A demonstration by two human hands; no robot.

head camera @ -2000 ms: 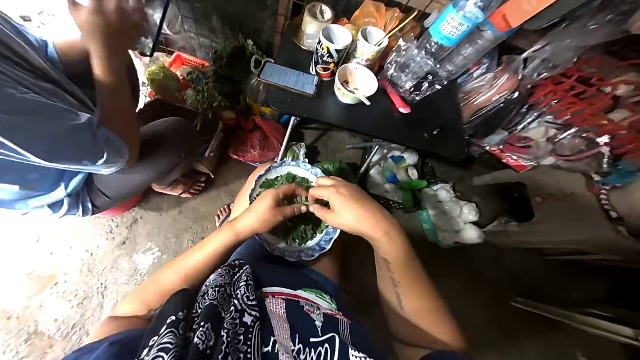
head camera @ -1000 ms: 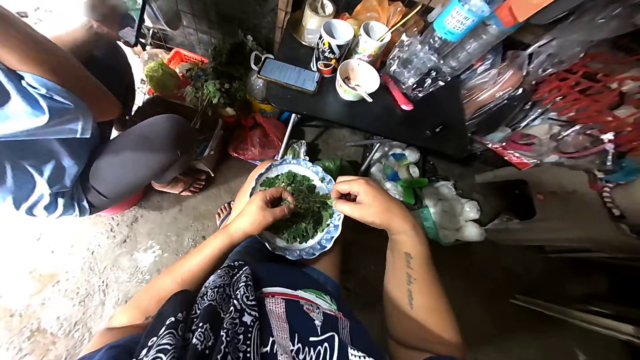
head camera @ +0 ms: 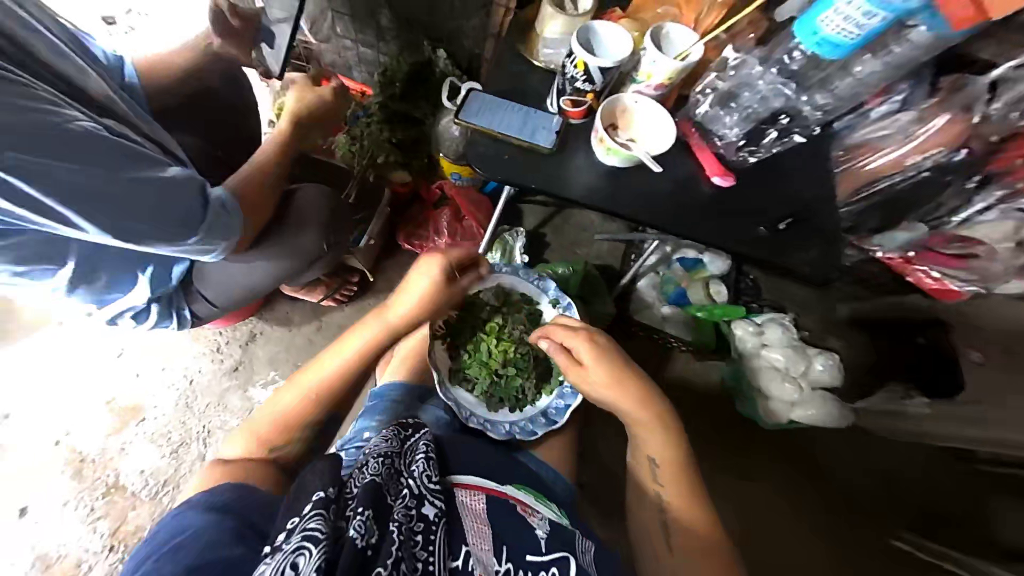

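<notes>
A white plate with a blue scalloped rim (head camera: 506, 426) rests on my lap, heaped with small green leaves (head camera: 498, 356). My left hand (head camera: 438, 282) is over the plate's upper left edge, blurred, its fingers bent; whether it holds a stem cannot be told. Above the plate's right side is my right hand (head camera: 578, 352), thumb and fingertips pinched together beside the leaves. Anything thin between those fingertips is too small to make out.
A black table (head camera: 680, 192) carries a phone (head camera: 510, 120), a paper bowl with a spoon (head camera: 634, 132), cups and plastic bottles. Under it lie a red plastic bag (head camera: 448, 218) and a bag of white items (head camera: 788, 372). A person (head camera: 104, 160) sits at left, near leafy stems (head camera: 392, 120).
My left hand has moved from over the leaves to the plate's upper left edge. The person at left has brought a hand with a phone back into view and reaches toward the leafy stems.
</notes>
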